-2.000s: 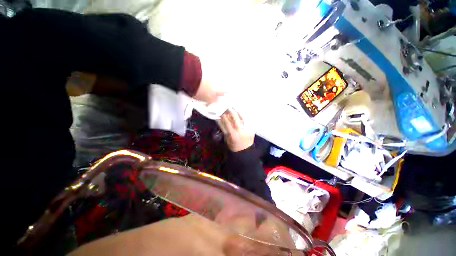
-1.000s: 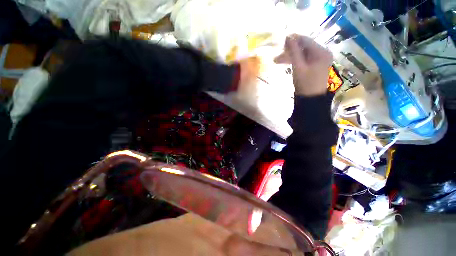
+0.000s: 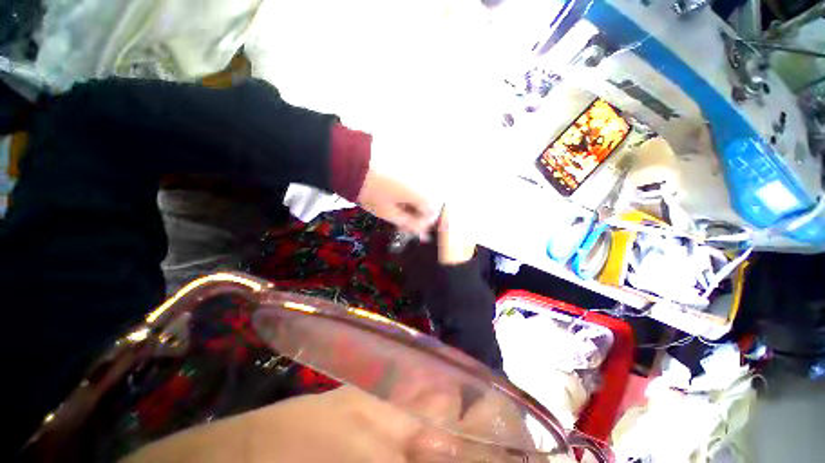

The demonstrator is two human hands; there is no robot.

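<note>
My left hand (image 3: 398, 204) reaches in from the left at the table's front edge, its fingers bent. My right hand (image 3: 455, 242) is beside it, fingers up, close to the left fingertips. Glare and blur hide what is between the fingers. A white cloth piece (image 3: 312, 201) shows below my left forearm, over the red-flowered garment. Cream to white cloth (image 3: 149, 41) is heaped at the upper left and runs into the glare on the table.
The white and blue sewing machine (image 3: 687, 90) stands at the right, with a lit smartphone (image 3: 586, 146) on its bed. Blue-handled scissors (image 3: 592, 258) lie by a yellow-edged supply tray (image 3: 624, 256). A red bin (image 3: 615, 371) and white scraps (image 3: 692, 407) are below. Pink-framed glasses block the lower view.
Both hands have moved down from the table's middle to its front edge and come together. The right arm has drawn back, uncovering the phone, scissors and red bin.
</note>
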